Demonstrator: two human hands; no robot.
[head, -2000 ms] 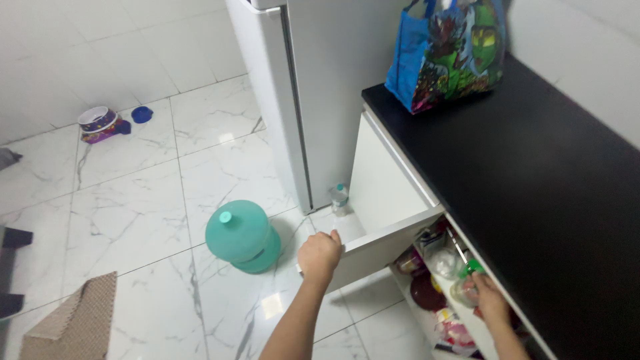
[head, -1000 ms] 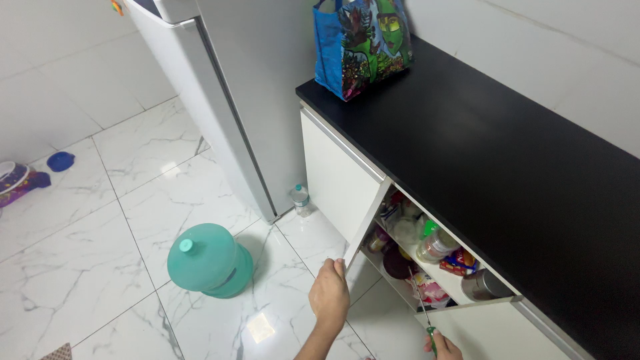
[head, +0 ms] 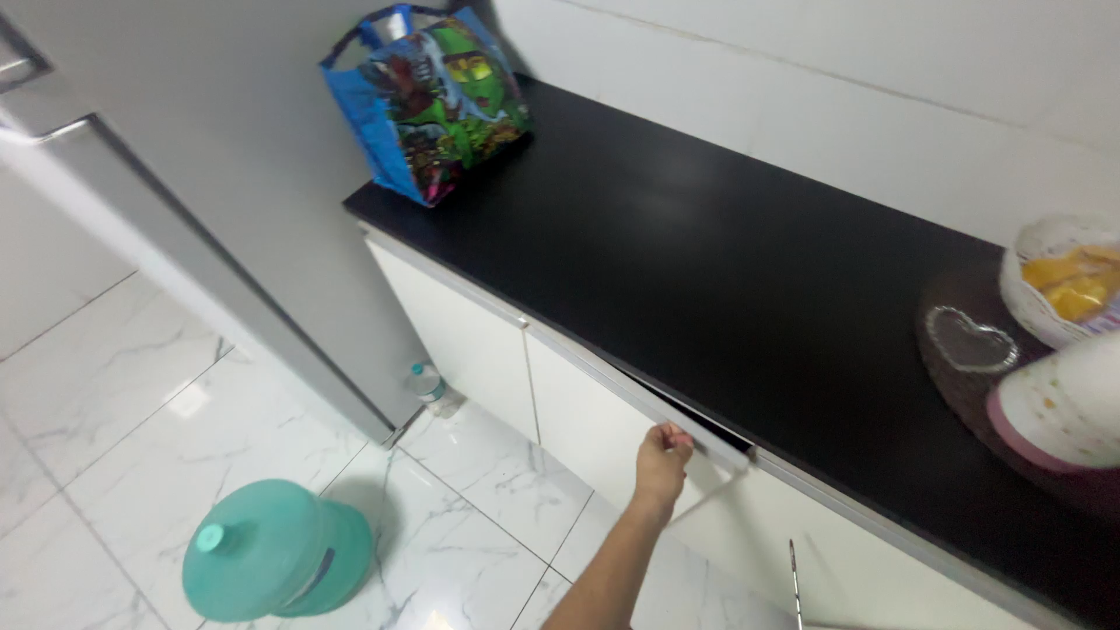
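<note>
My left hand (head: 665,459) has its fingers curled at the top rail of a white cabinet door (head: 604,394), which stands slightly ajar under the black countertop (head: 700,262). A dark gap shows between that door and the counter. Right of the hand, the thin metal shaft (head: 795,582) of a tool rises from the bottom edge of the view, in front of another white door (head: 875,551). Its handle is out of sight, and so is my right hand.
A colorful shopping bag (head: 437,105) stands on the counter's far end, beside the fridge (head: 236,131). At right are a lacy white bowl (head: 1041,297) and a white-and-pink container (head: 1063,407). A teal water jug (head: 271,551) and a small plastic bottle (head: 427,385) stand on the floor.
Earlier the cabinets stood open with jars and packets showing; now the doors are closed or nearly so. My right hand, seen before with a green-handled tool, has left the view. The view has shifted right.
</note>
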